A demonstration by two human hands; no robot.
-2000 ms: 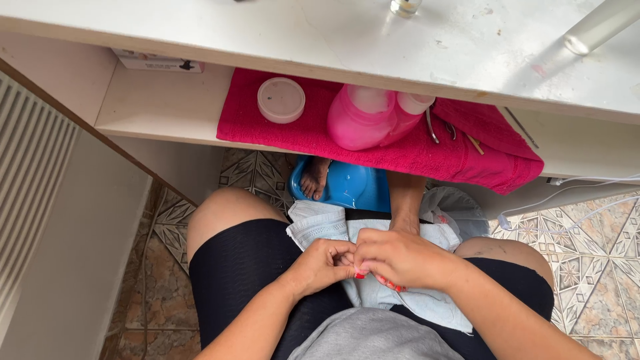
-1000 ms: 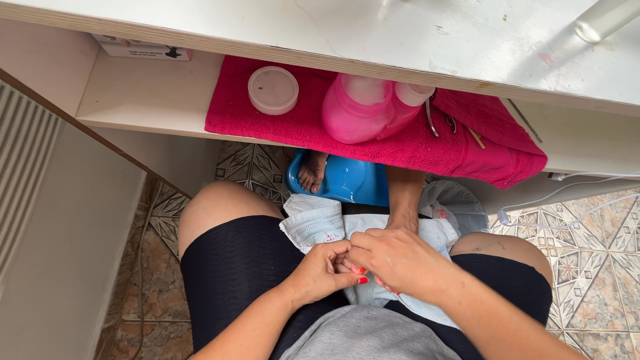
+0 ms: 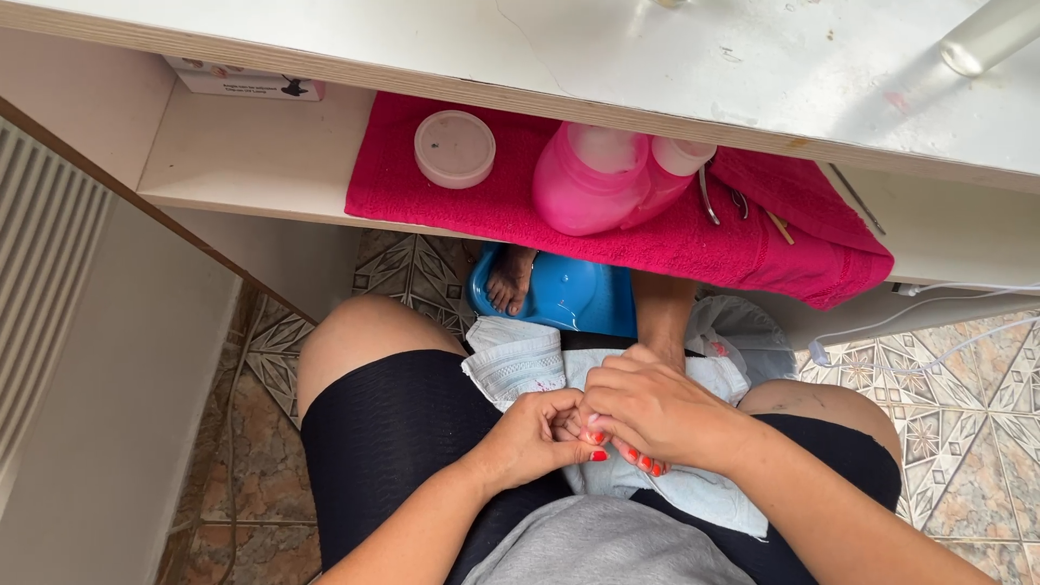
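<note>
My left hand is curled at the toes of another person's foot, its red-nailed thumb extended. Over the same foot lies my right hand, fingers bent down to meet the left. Whether something small is between the fingertips is hidden. Several red nails show below my right hand, apparently toenails. The leg comes from under the shelf, and the foot is on a light blue towel across my lap. The person's other foot rests on a blue plastic basin or footrest.
Above the lap, a shelf carries a pink towel, a round lidded jar, pink bottles, a metal tool and a box. A lined bin stands right of the leg. White cables hang at the right.
My hands remain together at the foot, with small finger movements. The red thumbnail of my left hand shows more plainly now.
</note>
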